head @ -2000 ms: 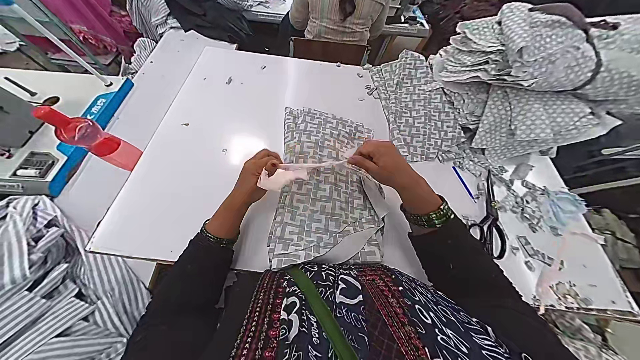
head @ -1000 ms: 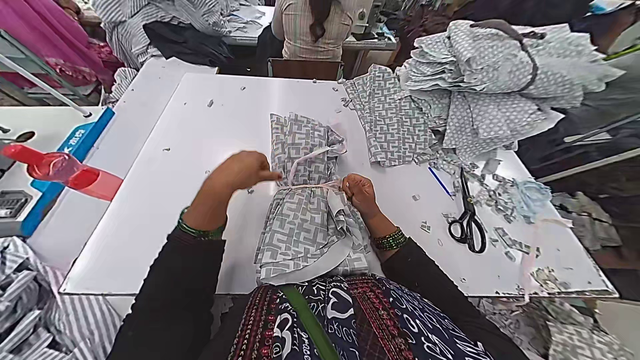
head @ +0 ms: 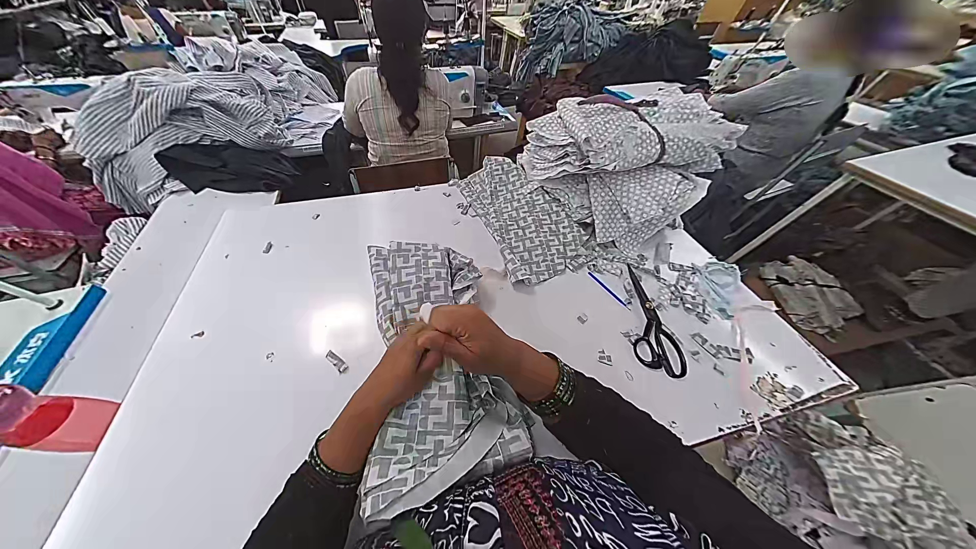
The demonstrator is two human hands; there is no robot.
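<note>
A folded bundle of grey-and-white patterned fabric [head: 427, 442] lies on the white table in front of me, narrowed at its middle. My left hand [head: 408, 362] and my right hand [head: 469, 335] meet over that narrow part, fingers closed on a pale fabric strip [head: 425, 311]. Only a short end of the strip shows above my fingers; the rest is hidden by the hands. Black-handled scissors [head: 657, 335] lie to the right, beside a blue pen [head: 608, 289].
Stacked patterned fabric [head: 526, 221] and a tied dotted bundle [head: 610, 137] lie at the back right. Fabric scraps [head: 717, 347] litter the table's right side. A red translucent object [head: 61, 423] is at the left edge. A person [head: 396, 107] sits beyond the table.
The strip was stretched between my hands, then lay around the bundle with my left hand lifted off to the left. Now both hands are together over the bundle's middle. The view has tilted up.
</note>
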